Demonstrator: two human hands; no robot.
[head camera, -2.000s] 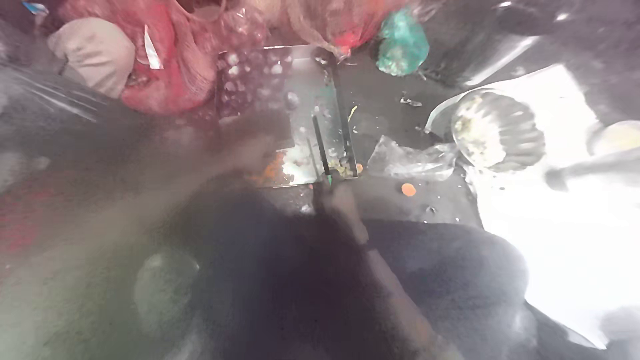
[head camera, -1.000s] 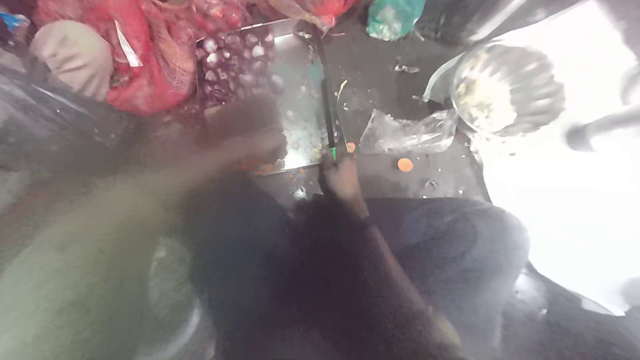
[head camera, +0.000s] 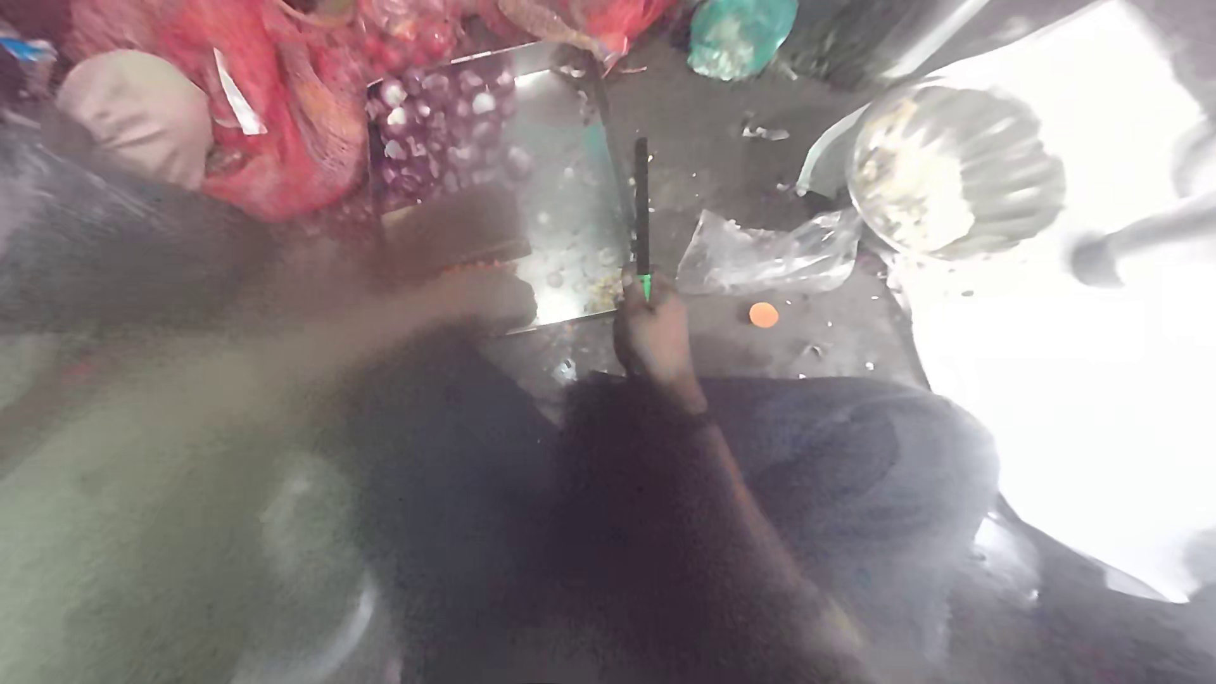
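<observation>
My right hand (head camera: 654, 332) is closed on a knife (head camera: 641, 209) with a dark blade and some green at the handle. The blade points away from me, beside the right edge of a shallow metal tray (head camera: 570, 218). Small purple onions (head camera: 442, 123) fill the tray's far left part. My left hand (head camera: 503, 299), blurred and curled, is at the tray's near side, by orange bits; whether it holds anything is not clear. Just beyond it lies a flat brown piece (head camera: 456, 228), too blurred to name. Pale scraps (head camera: 603, 290) lie in the tray's near right corner.
Red mesh bags (head camera: 294, 152) and a pale rounded bundle (head camera: 138, 114) are at the far left. A green plastic bag (head camera: 741, 38) lies beyond. Right of the tray are a clear plastic bag (head camera: 769, 256), an orange disc (head camera: 764, 314) and a fluted metal bowl (head camera: 1007, 171) with pale pieces (head camera: 917, 190) inside.
The knife in my right hand has moved right, from over the tray to just outside its right edge. My left hand remains at the tray's near side.
</observation>
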